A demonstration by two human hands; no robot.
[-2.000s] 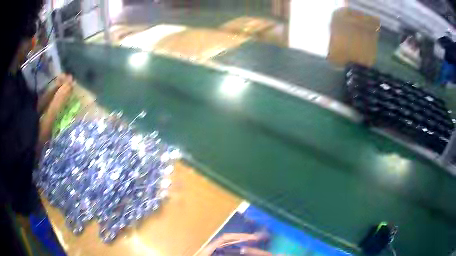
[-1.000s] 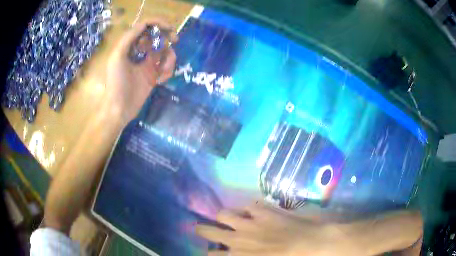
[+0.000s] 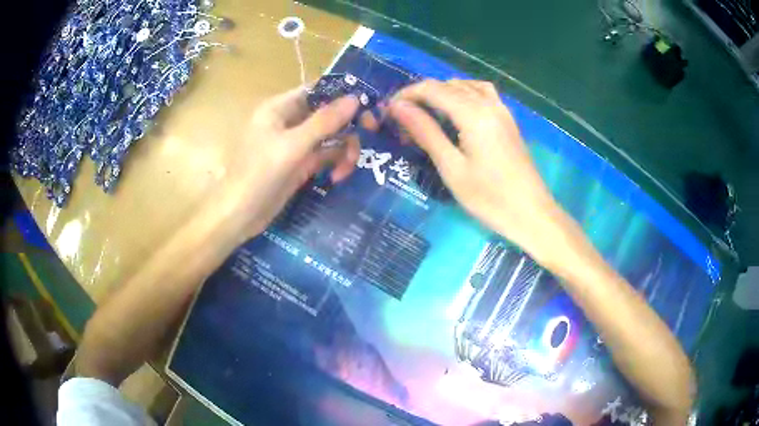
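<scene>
A dark blue ring circuit board (image 3: pixel 333 88) studded with small parts is held over the top left of the printed mat. My left hand (image 3: pixel 312 137) grips it between thumb and fingers. A white lead runs up from it to a round white end piece (image 3: pixel 290 28) on the tan board. My right hand (image 3: pixel 445 116) is at the board's right side, fingertips pinched together close to my left thumb; whether they hold a small part cannot be told.
A pile of blue circuit boards (image 3: pixel 108 91) lies on the tan board at the upper left. The glossy mat (image 3: pixel 349 308) lies under my hands. On the green belt stand a black unit with a green spot (image 3: pixel 664 60) and another dark unit (image 3: pixel 707 195).
My right hand has moved up from the mat's lower part to meet my left hand at the circuit board. The view has shifted, and another black unit shows at the upper right.
</scene>
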